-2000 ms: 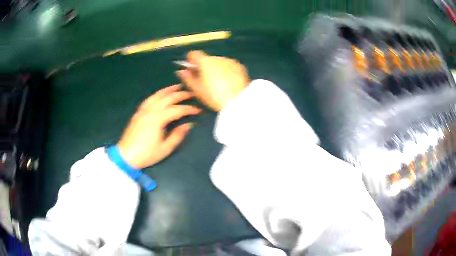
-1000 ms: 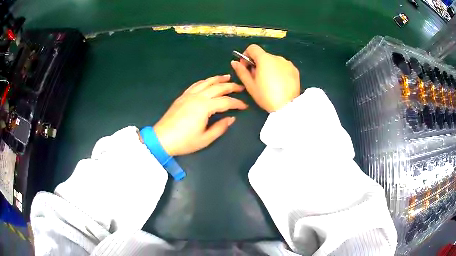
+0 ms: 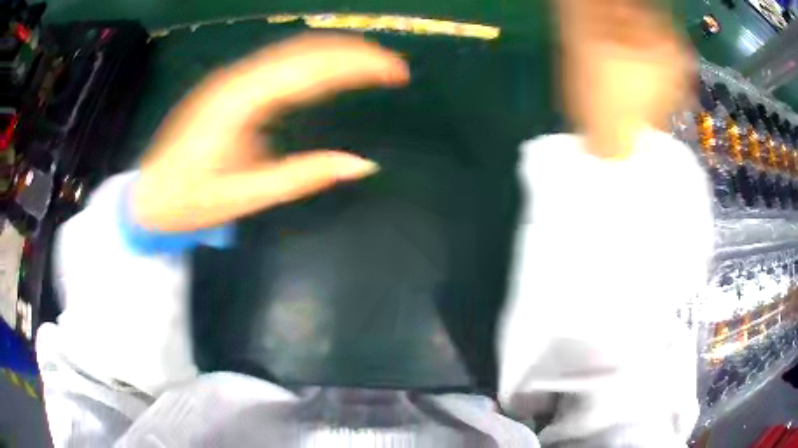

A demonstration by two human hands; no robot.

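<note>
My left hand [image 3: 236, 131] is over the left part of the dark green bench [image 3: 385, 297], blurred, with thumb and fingers spread apart and nothing between them. A blue wrist strap [image 3: 175, 238] is around my left wrist. My right hand [image 3: 621, 66] is at the upper right, strongly blurred and partly cut off by the top edge. Its fingers cannot be made out, and I cannot tell whether it holds anything. White smock sleeves cover both arms.
A tall stack of clear blister trays [image 3: 744, 227] with rows of black and orange parts stands at the right. The black press fixture [image 3: 96, 96] is at the left. Worn yellow tape [image 3: 402, 24] runs along the belt edge. A small loose part [image 3: 710, 24] lies at the upper right.
My right hand has moved right and up, away from my left hand. The slim metal tool it held no longer shows. My left hand has moved left, its thumb and fingers wider apart.
</note>
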